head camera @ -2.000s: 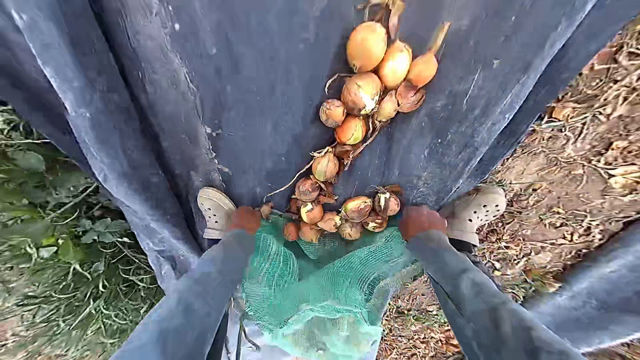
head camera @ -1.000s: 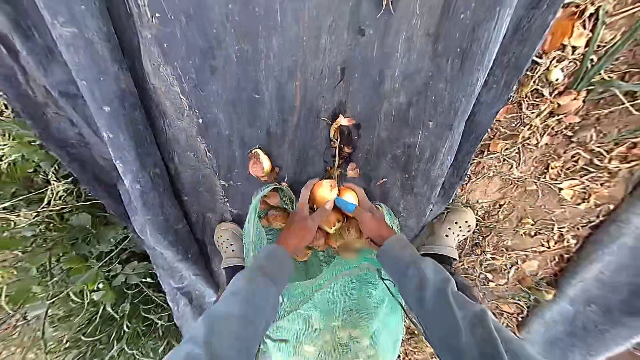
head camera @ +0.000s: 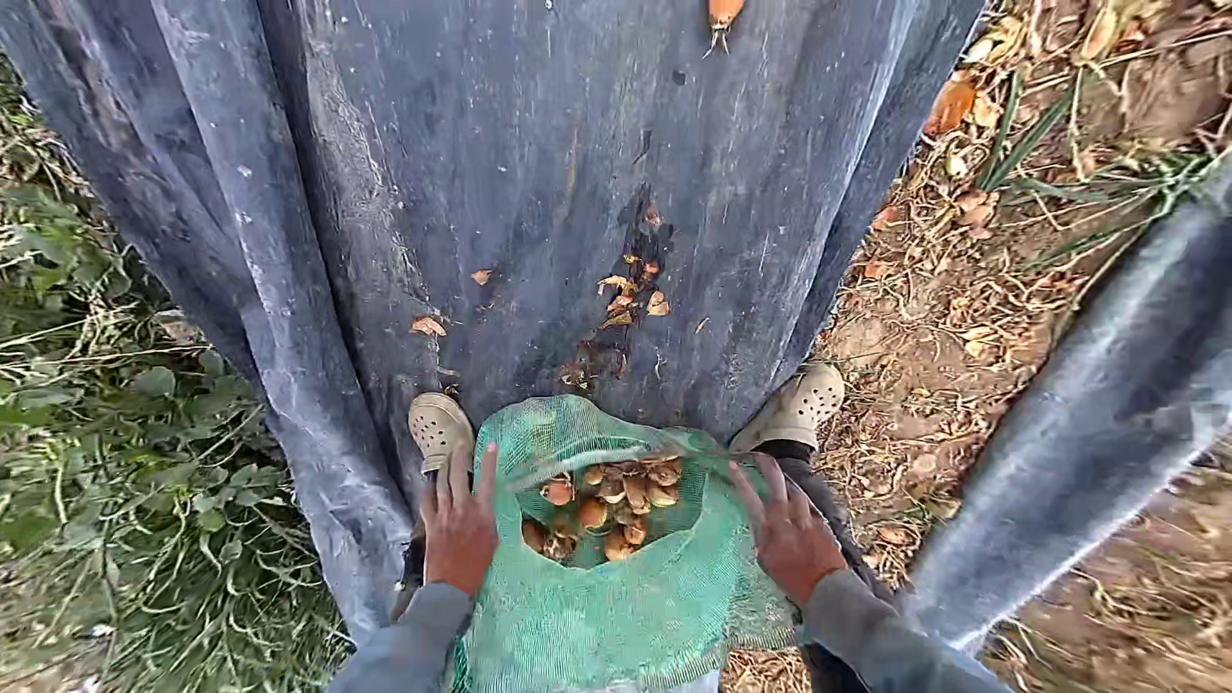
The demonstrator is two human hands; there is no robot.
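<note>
A green mesh bag lies between my feet with its mouth gaping, and several onions show inside. My left hand is at the bag's left side, fingers apart, with nothing in it. On the opposite side, my right hand spreads its fingers beside the bag's rim and holds nothing. Whether the fingertips touch the mesh cannot be told. One more onion is partly in view at the top edge, on the dark plastic sheet.
Dry skin scraps lie on the sheet ahead of the bag. Beige clogs are on my feet. Green plants border the left; soil with dry stalks and a raised grey sheet fold are at the right.
One second ago both hands were around onions at the bag's mouth; now they are apart and empty. The onions that lay on the sheet near the bag are gone from there.
</note>
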